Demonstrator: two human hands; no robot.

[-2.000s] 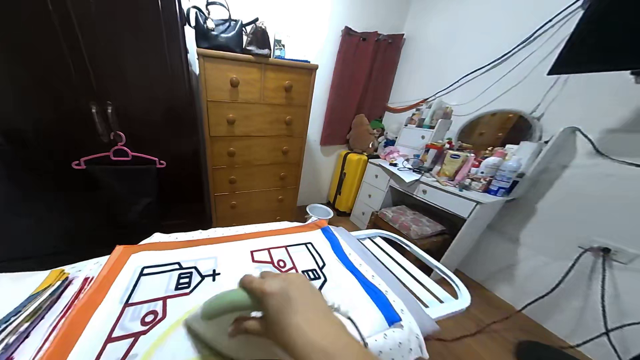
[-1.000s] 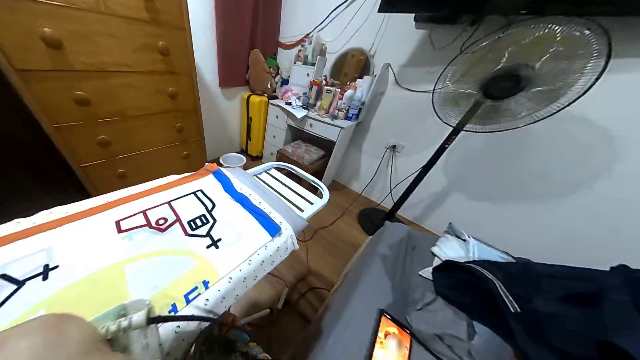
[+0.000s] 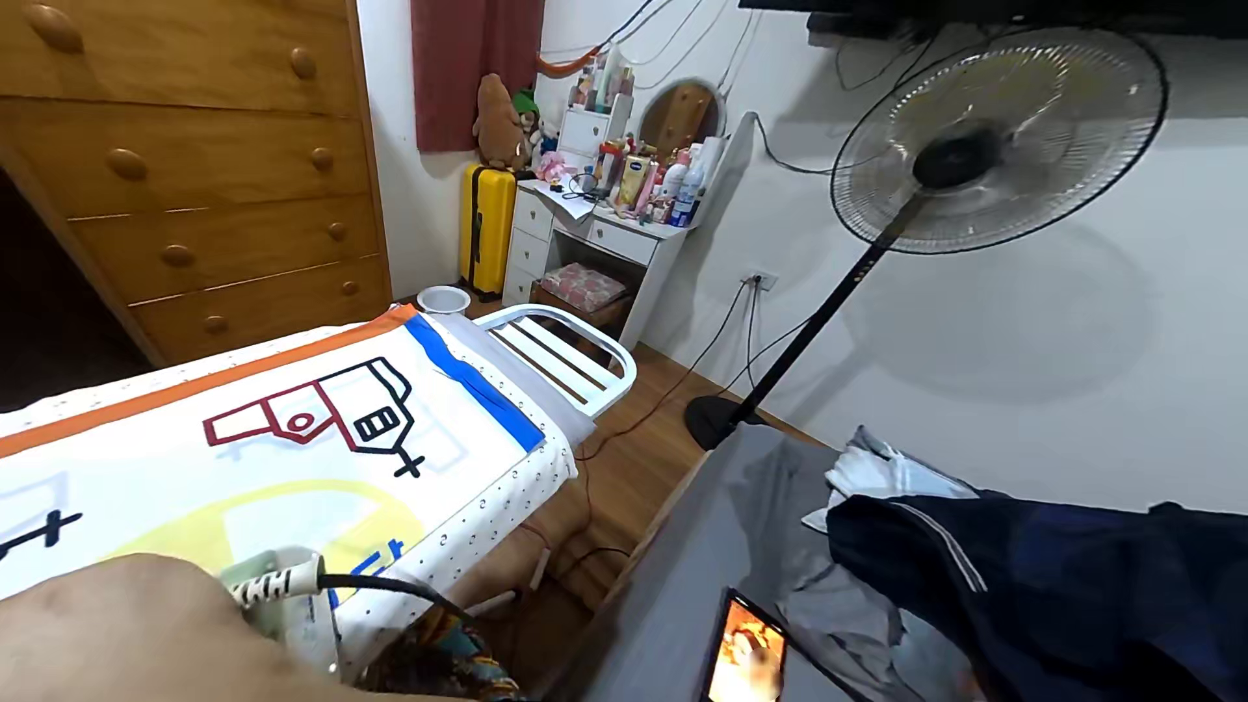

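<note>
My right hand (image 3: 127, 624) is at the lower left, on the handle of a pale green clothes iron (image 3: 292, 609); its fingers are hidden. The iron's black cord runs right from its heel. Beneath and around it lies a white cloth (image 3: 244, 468) with dark red and black outlined figures, a yellow curve, blue lettering, an orange edge and a blue strip. The cloth rests on an ironing board with a dotted cover (image 3: 507, 497). My left hand is out of view.
The board's white metal rack (image 3: 624, 375) juts out at its far end. A stand fan (image 3: 960, 156) is at the right. A lit phone (image 3: 746, 653) and dark clothes (image 3: 1063, 575) lie on a grey surface (image 3: 692, 546). Behind are a wooden drawer chest (image 3: 224, 185) and yellow suitcase (image 3: 487, 229).
The view has swung right and down, bringing the fan, phone and dark clothes into sight. My right hand, seen earlier on the iron over the cloth, now shows at the lower left.
</note>
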